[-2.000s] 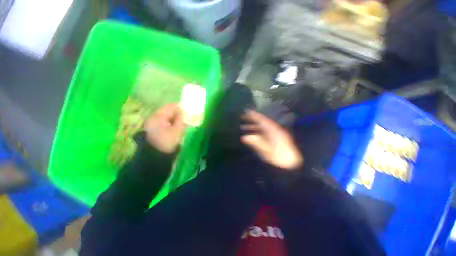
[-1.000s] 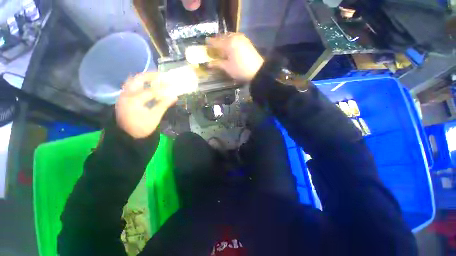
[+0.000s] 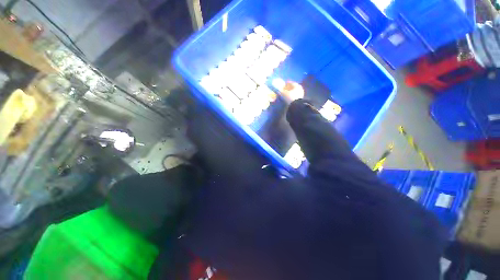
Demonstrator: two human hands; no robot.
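My right hand (image 3: pixel 291 91) is small and blurred, reaching down inside the blue bin (image 3: pixel 377 103). A white glare lies at its fingertips, so whether it holds a part cannot be told. Glare-white moulded parts (image 3: pixel 241 74) lie in neat rows on the left side of the bin, left of the hand. A few more parts (image 3: pixel 330 110) lie to the right of my sleeve, and another shows at the near edge. A dark flat area lies around and below the hand. My left hand is not in view.
The green bin (image 3: pixel 82 243) is cut off at the lower left. The grey, stained machine bed (image 3: pixel 60 147) is at the left, with a yellowish item (image 3: pixel 15 117) on it. Blue crates (image 3: pixel 463 112) and red ones (image 3: pixel 444 74) stand at the right, beside a carton (image 3: pixel 482 210).
The view has swung right to the blue bin. My right hand has moved from the machine into the bin. My left hand, which was at the machine with a white part, has left the view.
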